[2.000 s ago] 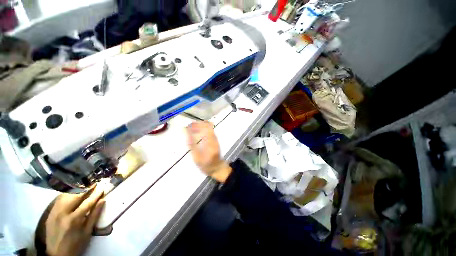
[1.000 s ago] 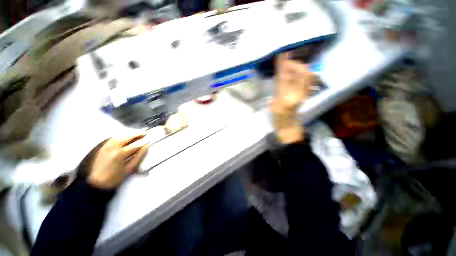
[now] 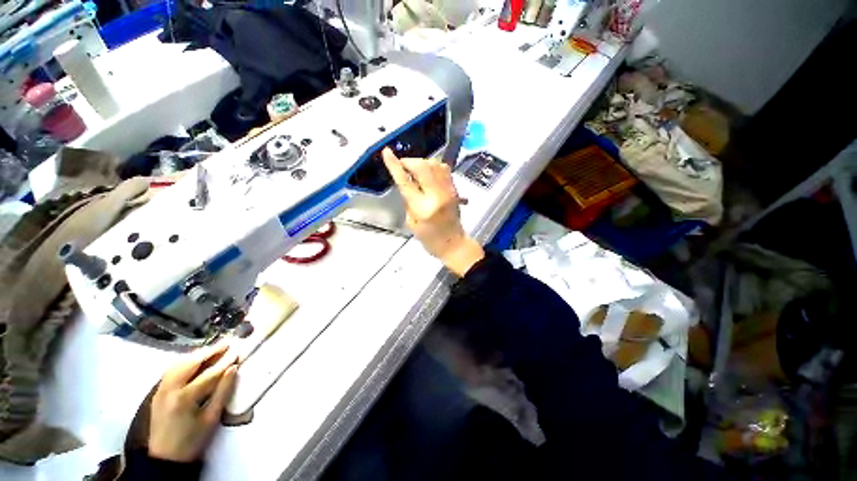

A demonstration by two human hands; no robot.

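The white sewing machine [image 3: 310, 160] with a blue stripe lies diagonally across the table. My right hand [image 3: 432, 202] is at its black control panel [image 3: 413, 146], with the index finger extended to the glossy surface and nothing held. My left hand [image 3: 191, 404] lies on the table below the needle area [image 3: 221, 315], fingertips together at the presser foot. Whether it pinches any cloth there cannot be made out. A small cream piece [image 3: 272, 315] lies just right of the presser foot.
Khaki gathered cloth [image 3: 56, 254] is heaped left of the machine. Red-handled scissors [image 3: 310, 246] lie behind the machine arm. Dark cloth [image 3: 268, 52] lies at the back. An orange crate [image 3: 590, 183] and white scraps [image 3: 601, 291] are below the table's grey edge [image 3: 376, 366].
My right hand has moved from over the table up to the control panel. My left hand stays near the needle. The camera view has shifted, and the khaki heap shows more.
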